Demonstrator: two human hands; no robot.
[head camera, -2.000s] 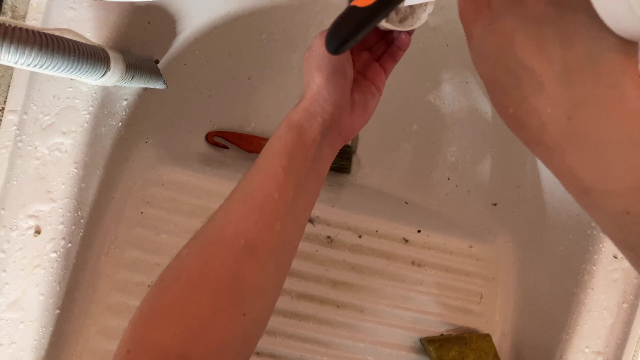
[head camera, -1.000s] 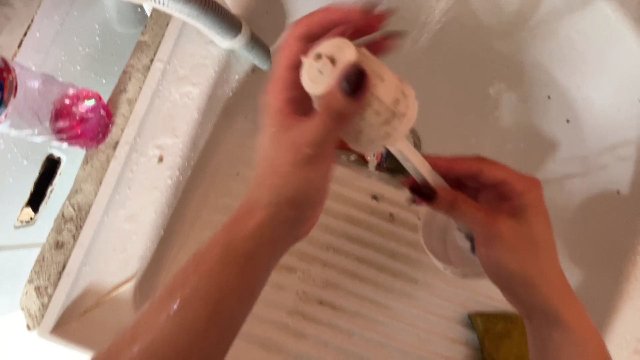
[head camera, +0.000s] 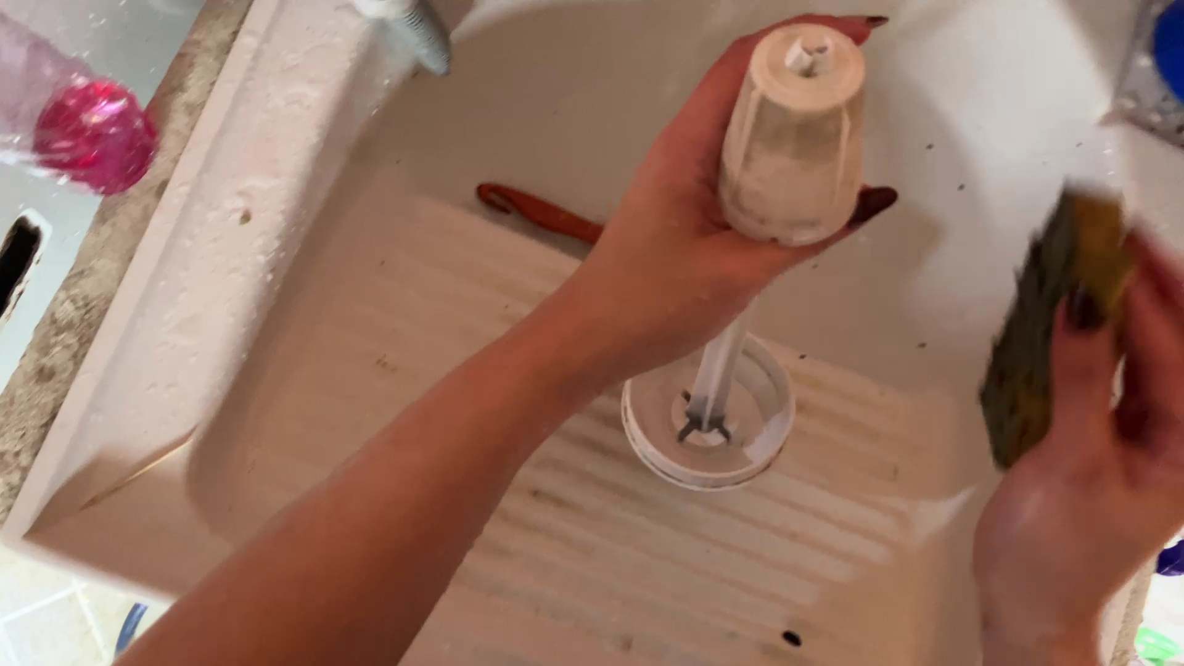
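My left hand (head camera: 684, 222) grips a whitish, tapered plastic appliance part (head camera: 795, 139), its round end turned up toward me. Below that hand, a white shaft (head camera: 717, 370) runs down into a round white plastic cup or ring (head camera: 638, 435) with a metal piece at its middle; whether shaft and held part are joined cannot be told. In my right hand (head camera: 1091, 462), at the right, is a worn green and yellow scouring sponge (head camera: 1045, 342), slightly blurred. A red-orange handle (head camera: 546, 213) lies in the sink, partly hidden by my left wrist.
The white laundry sink (head camera: 222, 231) has a ribbed slope. A grey corrugated hose (head camera: 421, 32) hangs over its upper left. Beyond the left rim lies a clear bottle with a pink base (head camera: 97, 139). A thin stick (head camera: 139, 467) rests at the lower left corner. A blue object (head camera: 1173, 46) shows upper right.
The sponge, lying at the lower right a second ago, is now in my right hand, which has let go of the white shaft and moved right. My left hand still holds the whitish part.
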